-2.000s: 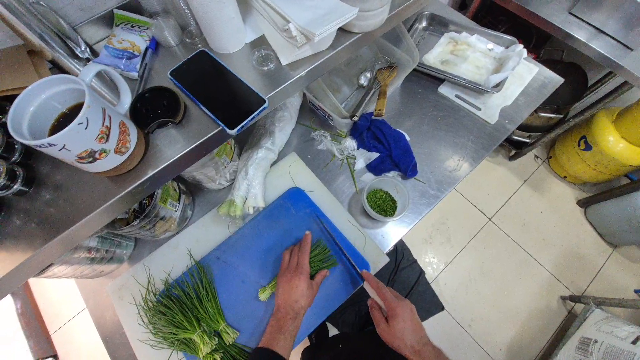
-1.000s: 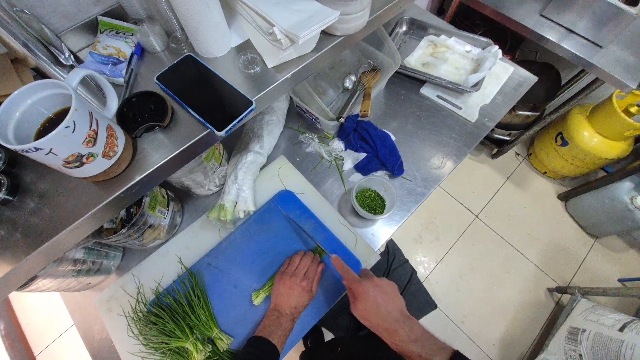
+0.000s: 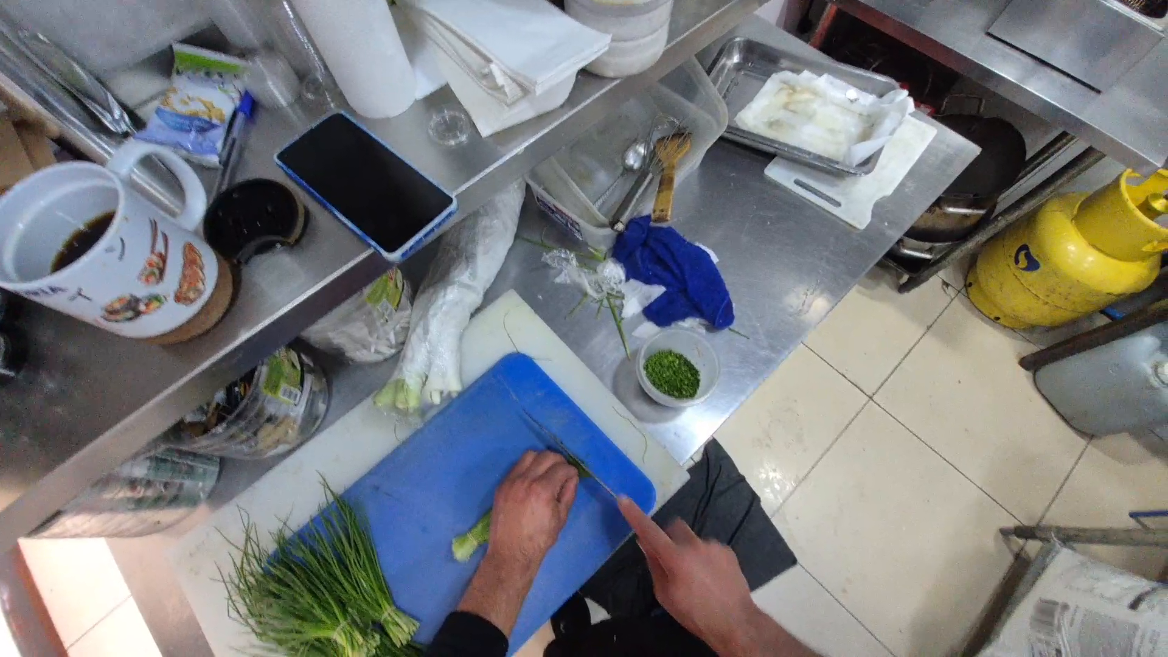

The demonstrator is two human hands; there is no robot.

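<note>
On a blue cutting board, my left hand presses down a bunch of chives, its fingers curled; pale ends stick out at the left and green tips at the right. My right hand grips a knife, index finger along it, with the blade against the chives beside my left fingertips. A larger pile of chives lies at the board's lower left. Chopped chives fill part of a small clear plastic cup on the steel table, beyond the board's right corner.
A white board lies under the blue one. Wrapped vegetables, a blue cloth, a plastic bin with utensils and a metal tray stand beyond. The shelf at upper left holds a mug and a phone.
My left hand has gone from lying flat with fingers extended to a curled grip on the chives. The knife has shifted toward the left fingertips and onto the bunch.
</note>
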